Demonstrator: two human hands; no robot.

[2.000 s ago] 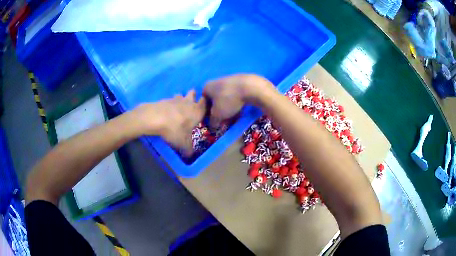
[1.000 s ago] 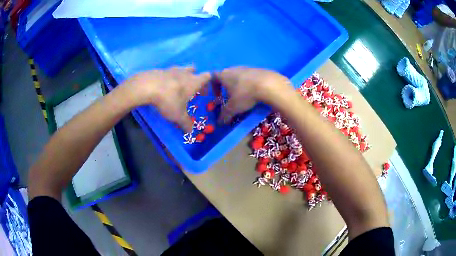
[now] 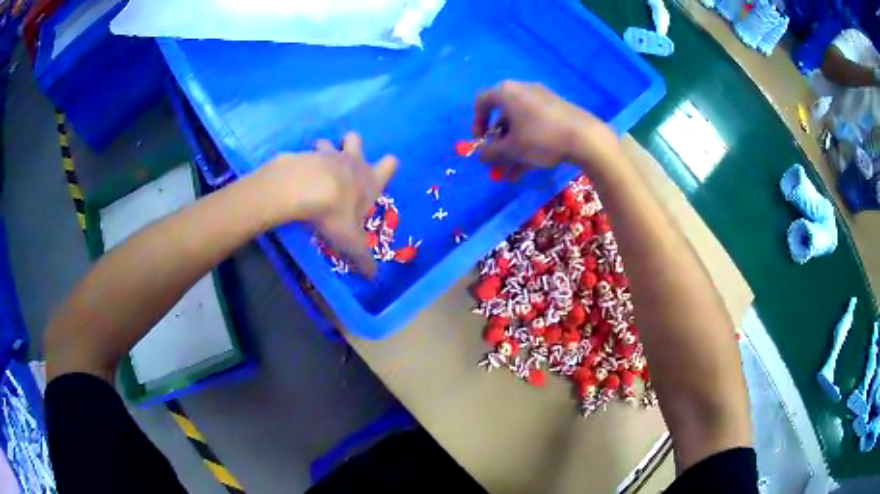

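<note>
A large blue parts tote (image 3: 386,314) lies in front of me. My left hand (image 3: 343,198) is in its near-left corner, fingers spread, over and beside a few small red-and-white figures (image 3: 386,232). My right hand (image 3: 521,125) is over the tote's right part, fingers curled on one or more figures (image 3: 470,147); the exact number is hidden. Several small loose pieces (image 3: 440,213) lie on the tote floor between my hands. A heap of figures (image 3: 555,299) lies on the cardboard sheet (image 3: 439,386) right of the tote, partly behind my right forearm.
A white liner sheet (image 3: 280,19) drapes over the tote's far side. A green conveyor surface (image 3: 743,183) with light-blue moulded pieces (image 3: 809,214) is at right. A green-rimmed tray (image 3: 236,362) stands on the floor at left. A person's arm (image 3: 849,68) shows at far right.
My hands have moved apart. My right hand has moved right and up with figures in its fingers. The figures in the tote are spread differently. Light-blue pieces on the green surface have shifted towards me.
</note>
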